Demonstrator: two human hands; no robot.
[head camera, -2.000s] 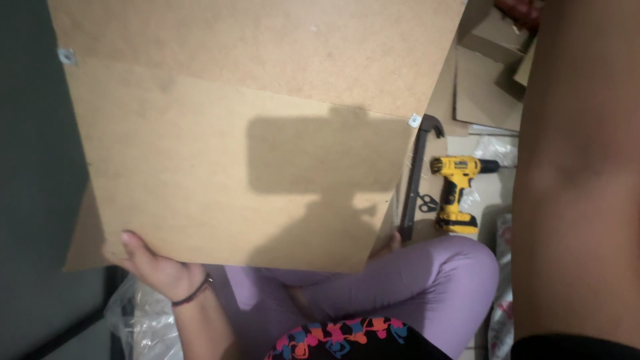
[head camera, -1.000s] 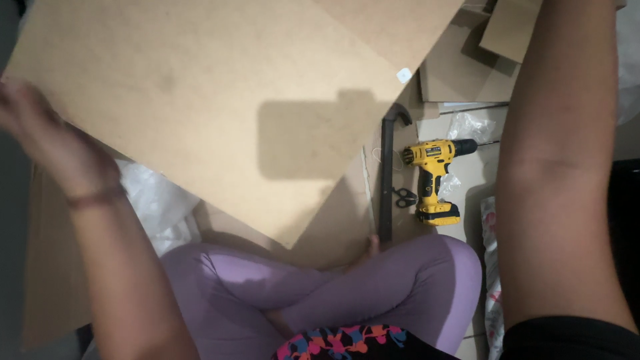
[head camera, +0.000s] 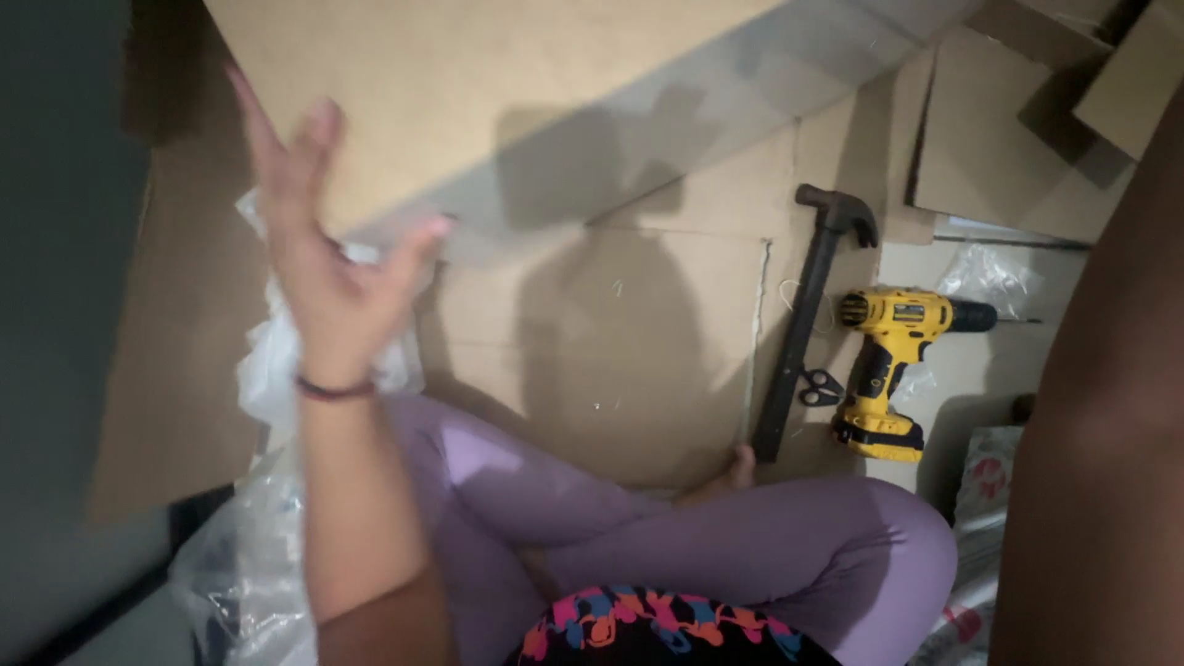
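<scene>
A brown board-like panel (head camera: 444, 83) with a grey edge or side face (head camera: 629, 120) is raised at the top of the view. My left hand (head camera: 333, 231), blurred and with its fingers and thumb spread, is at the panel's lower left corner; whether it bears any of the weight cannot be told. A dark cord is round that wrist. My right forearm (head camera: 1101, 398) reaches up along the right edge, and its hand is outside the view. Below the panel, flat cardboard (head camera: 610, 324) lies before my crossed legs.
Right of my legs lie a black claw hammer (head camera: 805, 314), black-handled scissors (head camera: 820, 388) and a yellow cordless drill (head camera: 893, 361) with a bit fitted. Cardboard pieces (head camera: 999, 129) stand at the upper right. Clear plastic wrap (head camera: 250, 555) is at the lower left, near more cardboard (head camera: 185, 333).
The panel has turned and moved up, showing a grey side and uncovering the floor cardboard and the whole hammer. My left hand has moved right since one second ago.
</scene>
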